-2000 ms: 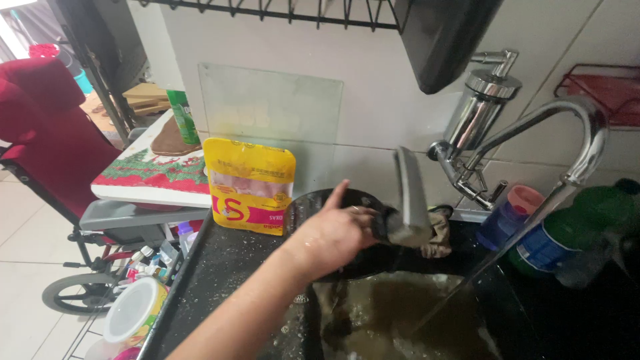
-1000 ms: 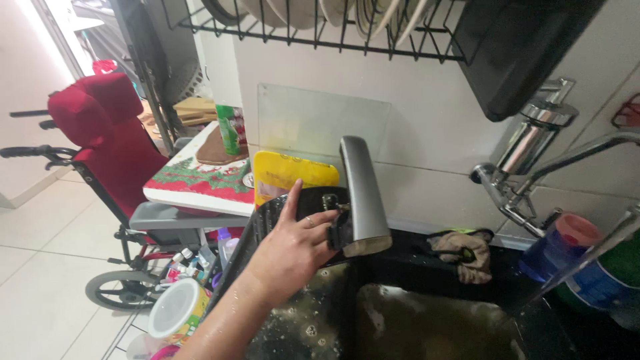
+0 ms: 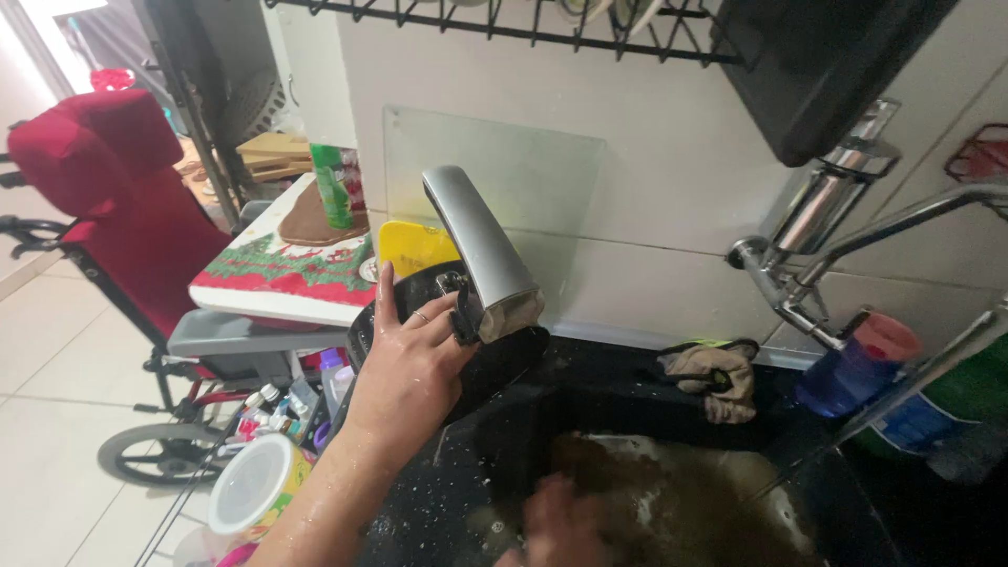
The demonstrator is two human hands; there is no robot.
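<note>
My left hand [image 3: 409, 366] grips a black basket [image 3: 504, 366], apparently from an air fryer, at the bracket below its silver handle [image 3: 480, 236]. One finger stretches up beside the rim; the fingertips near the bracket are partly hidden. The basket rests at the left of the black sink counter, in front of a yellow package [image 3: 421, 248]. Low in the view, my right hand [image 3: 559, 520] is a blur beside the murky water [image 3: 669, 488] in the sink; its fingers cannot be made out clearly.
A wet cloth [image 3: 717, 378] lies behind the sink, left of a blue and pink cup [image 3: 858, 362]. The chrome faucet [image 3: 890, 220] reaches in from the right. A glass panel [image 3: 504, 173] leans on the wall under a dish rack [image 3: 512, 27]. A red wheelchair [image 3: 118, 189] stands left.
My right hand has come into view at the bottom. The basket's handle, low and near the sink two seconds ago, now points up. The view has shifted left since the first frame.
</note>
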